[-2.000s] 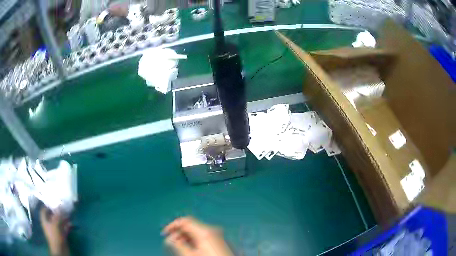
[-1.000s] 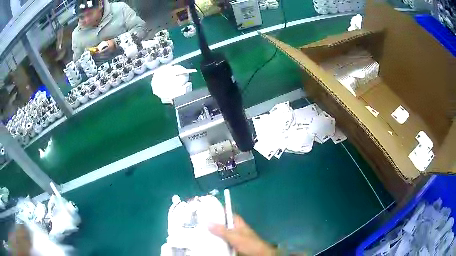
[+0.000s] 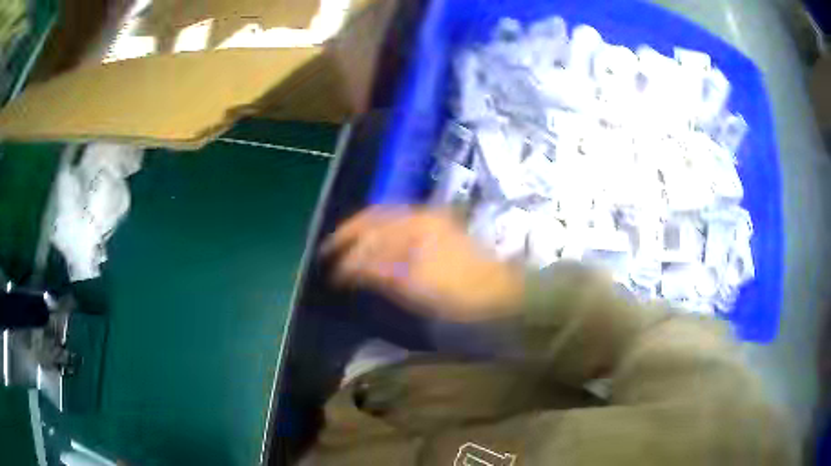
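Observation:
My right hand (image 3: 424,259) is blurred, over the dark gap between the green bench and the blue plastic bin, at the bin's near left side. Its sleeve reaches in from the lower right. The blur hides whether the fingers hold anything. The blue plastic bin (image 3: 767,182) fills the upper right and is full of white parts (image 3: 592,164); their exact shape is washed out. My left hand is not in view.
The green bench (image 3: 200,273) lies at left. The cardboard carton (image 3: 155,100) stands at upper left. White plates (image 3: 91,209) lie below it. The screw feeder (image 3: 41,355) and screwdriver end (image 3: 23,305) show at the left edge.
The view has swung right to the blue bin. My right hand has left the white unit on the bench and is now beside the bin. My left hand has gone out of view.

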